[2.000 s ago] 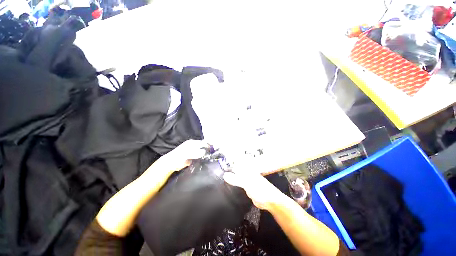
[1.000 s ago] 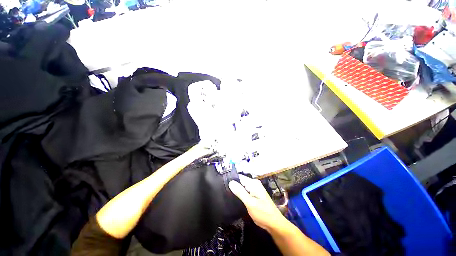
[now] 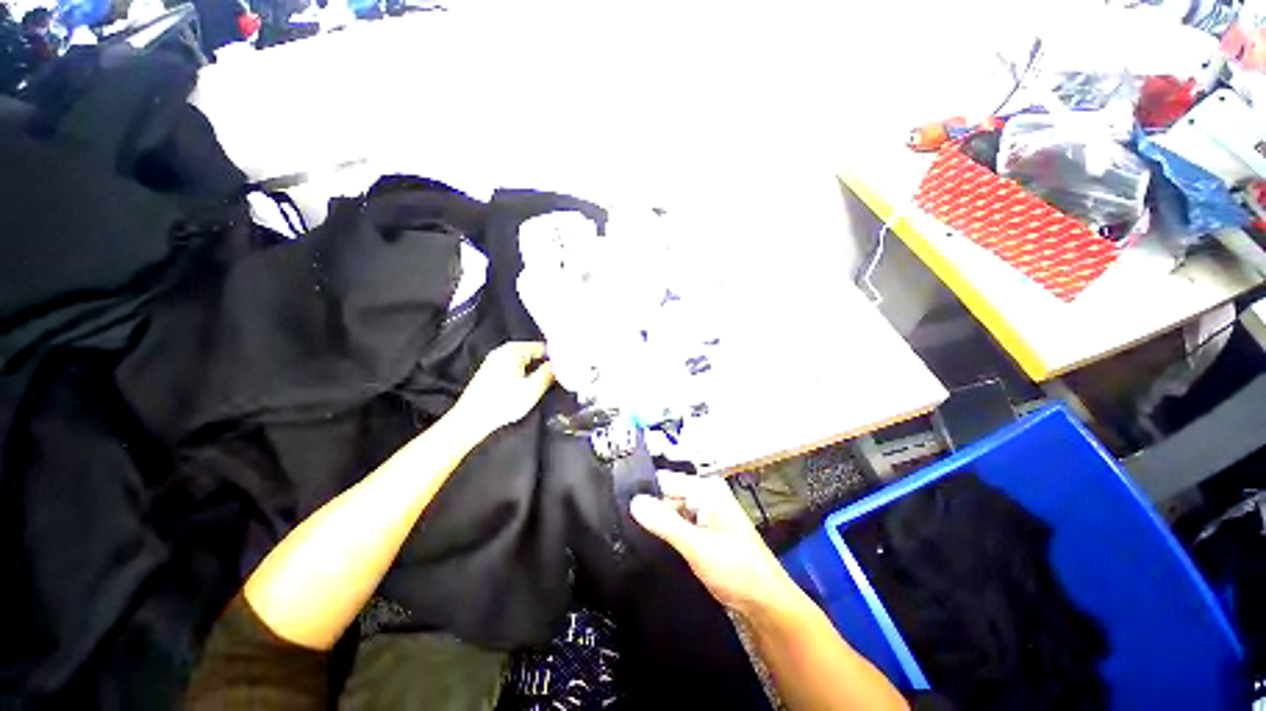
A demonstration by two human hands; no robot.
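Note:
A black garment [image 3: 486, 514] hangs from the front of the white sewing machine [image 3: 611, 299] over the lap. Its edge lies at the shiny presser foot area [image 3: 615, 439]. My left hand [image 3: 507, 385] pinches the black cloth just left of and behind the presser foot, fingers bent. My right hand [image 3: 694, 528] holds the garment's narrow black edge close to the front right of the presser foot. The machine body blends into the overexposed table, and the needle cannot be made out.
A large black garment heap [image 3: 125, 333] fills the left side. A blue bin [image 3: 1138, 556] with black cloth inside stands at lower right. A yellow-edged side table [image 3: 958, 285] holds a red patterned item [image 3: 1016, 222] and plastic bags [image 3: 1076, 164]. The white table [image 3: 833, 375] has a wooden edge.
My left hand has moved back and left from the presser foot onto the cloth. My right hand stays near the foot. The black cloth below has shifted, uncovering more of the lap.

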